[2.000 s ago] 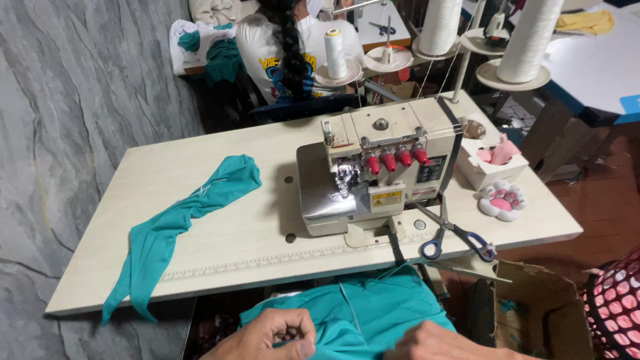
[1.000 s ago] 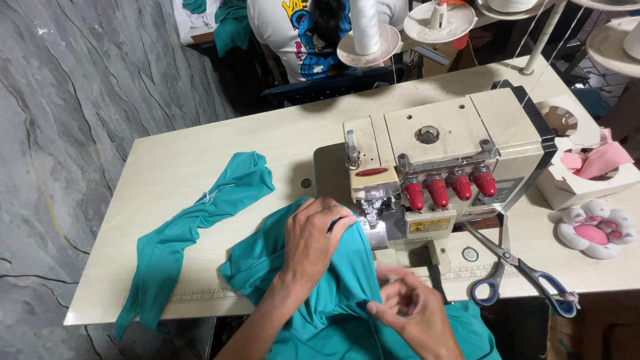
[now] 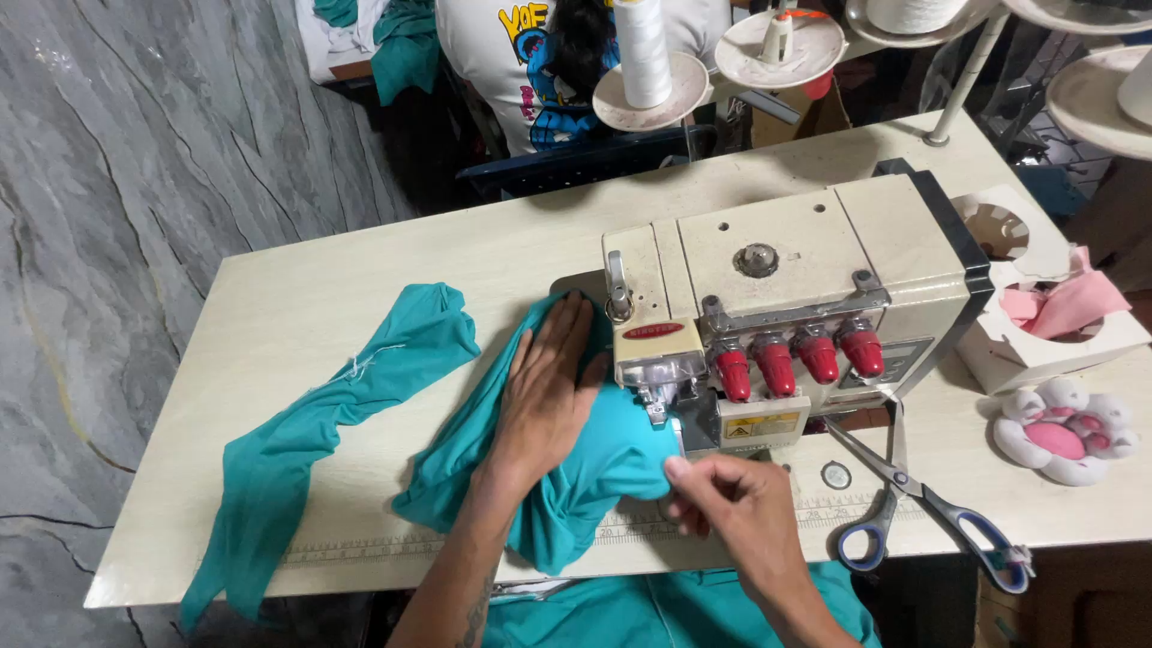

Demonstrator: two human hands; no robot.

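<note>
Teal fabric [image 3: 621,450] lies bunched on the table at the left of a Singer overlock sewing machine [image 3: 774,270], its right edge by the presser foot [image 3: 657,407]. My left hand [image 3: 546,396] rests flat on this fabric, fingers stretched out and pointing away from me. With thumb and fingers, my right hand [image 3: 733,508] pinches the fabric's edge just in front of the presser foot. A second teal piece [image 3: 333,414] with loose white threads lies to the left. More teal cloth [image 3: 684,612] hangs over my lap. Scissors [image 3: 903,483] with blue-grey handles lie right of my right hand.
A white box [image 3: 1035,333] with pink cloth and a paw-shaped pincushion [image 3: 1065,432] stand at the right. Thread cones [image 3: 643,63] on round holders rise behind the machine. A person in a white printed shirt [image 3: 490,63] sits beyond the table. A marbled wall [image 3: 180,135] is at the left.
Both hands have come up from the lap onto the table with teal fabric. Since one second ago, that fabric's edge has come to the presser foot, and my left hand has flattened on it. The view has moved closer.
</note>
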